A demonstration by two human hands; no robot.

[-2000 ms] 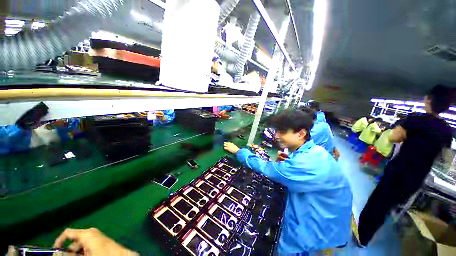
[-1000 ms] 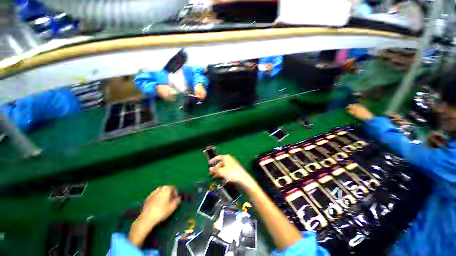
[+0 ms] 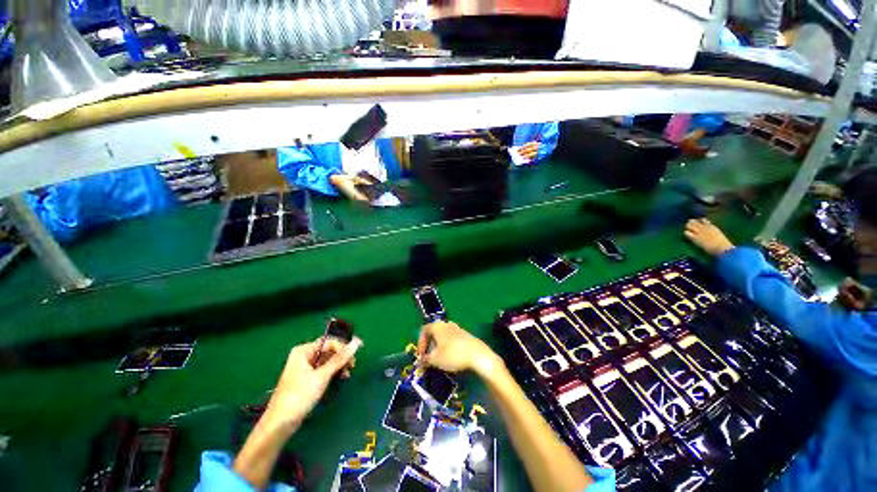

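Observation:
My left hand point(image 3: 310, 375) is raised at centre-left and grips a small dark, red-edged phone housing point(image 3: 337, 332), partly hidden by the fingers. My right hand point(image 3: 454, 348) is at the upper edge of a loose pile of LCD modules point(image 3: 406, 409), its fingertips beside a yellow-orange flex cable. The fingers hide whether they hold a module. A part-built phone point(image 3: 429, 303) lies on the green surface just beyond my right hand. More dark red-and-black housings point(image 3: 151, 455) lie lower left.
A glossy black blister tray point(image 3: 567, 377) with rows of housings stands at right, beside a worker's blue sleeve point(image 3: 784, 288). Single parts point(image 3: 554, 267) lie behind it. A white-edged shelf point(image 3: 250, 125) crosses above. Beyond are a compartment tray point(image 3: 262, 226) and stacked black trays point(image 3: 462, 173).
The view has swung left and down from the neighbouring worker. My right hand has moved from the part-built phone back to the LCD pile. My left hand has risen, showing the housing.

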